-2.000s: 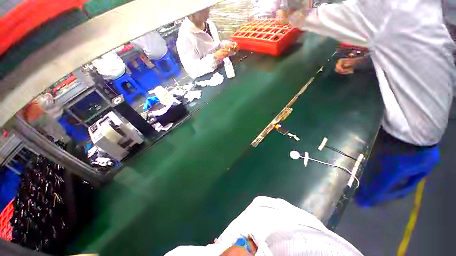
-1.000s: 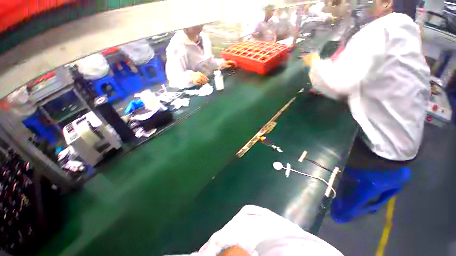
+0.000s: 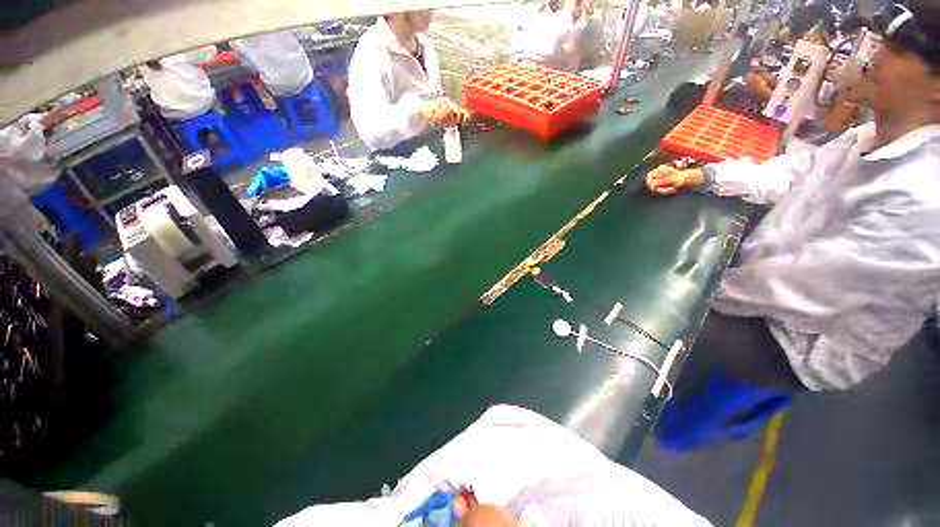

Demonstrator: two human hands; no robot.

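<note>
A small patch of one of my hands [image 3: 489, 516] shows at the bottom edge, beside a blue wrist band [image 3: 434, 510] and white sleeves. Its fingers are cut off, and I cannot tell which hand it is or whether it holds anything. Ahead, a small dark part [image 3: 545, 279] with an orange spot and a pale end lies on the green belt [image 3: 340, 340], beside a long yellow-brown strip [image 3: 524, 270]. Nearer me, a white disc [image 3: 562, 327] has a cord taped down towards the belt's right edge.
A red tray [image 3: 533, 99] stands at the far side; another red tray [image 3: 722, 135] lies by the person on the right [image 3: 825, 257]. A person opposite [image 3: 395, 85] sits by a white bottle [image 3: 452, 143]. A white machine [image 3: 175, 239] stands left.
The view has shifted, and the second red tray has come into sight. The person on the right now rests a hand on the belt near it. More of my blue wrist band shows.
</note>
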